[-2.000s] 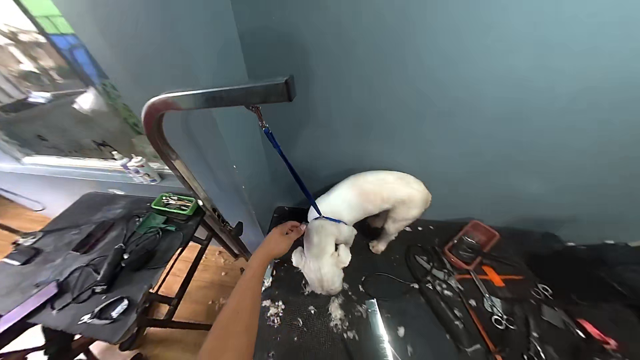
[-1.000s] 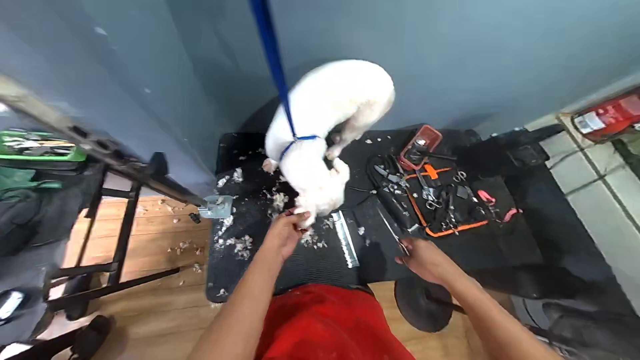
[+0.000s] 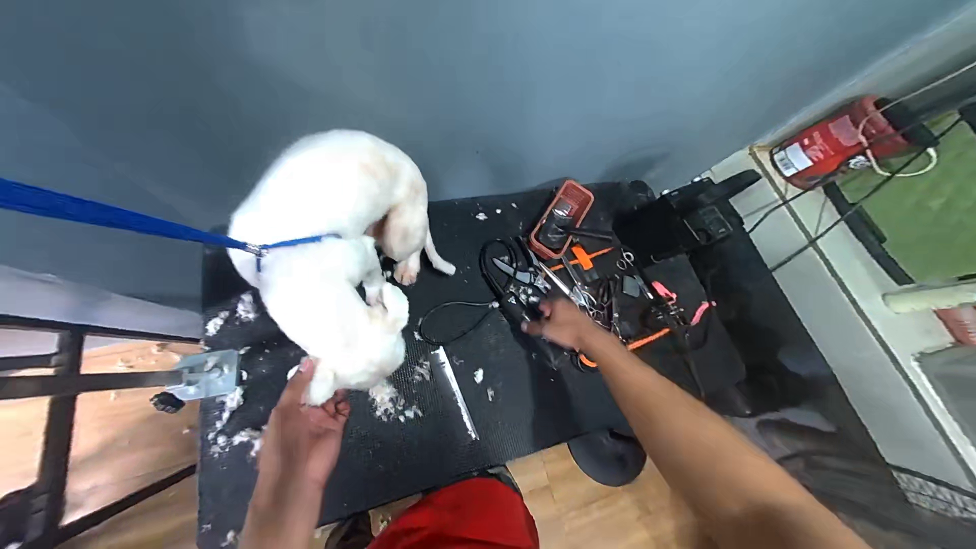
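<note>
A white short-coated dog point(image 3: 328, 191) stands curled on the black grooming table, head lowered, with a blue leash point(image 3: 114, 219) around its neck. At the dog's head, my left hand point(image 3: 309, 419) has its fingers against an ear, thumb on one side. My right hand point(image 3: 560, 324) is over the tools at the right, beside scissors point(image 3: 579, 293) and black-handled clippers point(image 3: 526, 297); its fingertips are blurred, so whether it grips one cannot be told. A metal comb point(image 3: 456, 393) lies on the table between my hands.
Tufts of cut fur point(image 3: 389, 400) dot the table mat. A red plastic basket point(image 3: 562, 219) and a black box-like device point(image 3: 671, 221) stand near the wall. Left is the grooming arm's clamp point(image 3: 210, 374); a red fire extinguisher point(image 3: 839, 145) is at the upper right.
The right hand, out of view two seconds ago and near scissors one second ago, is now farther in over the tools. The left hand stays at the dog's head. The view has shifted.
</note>
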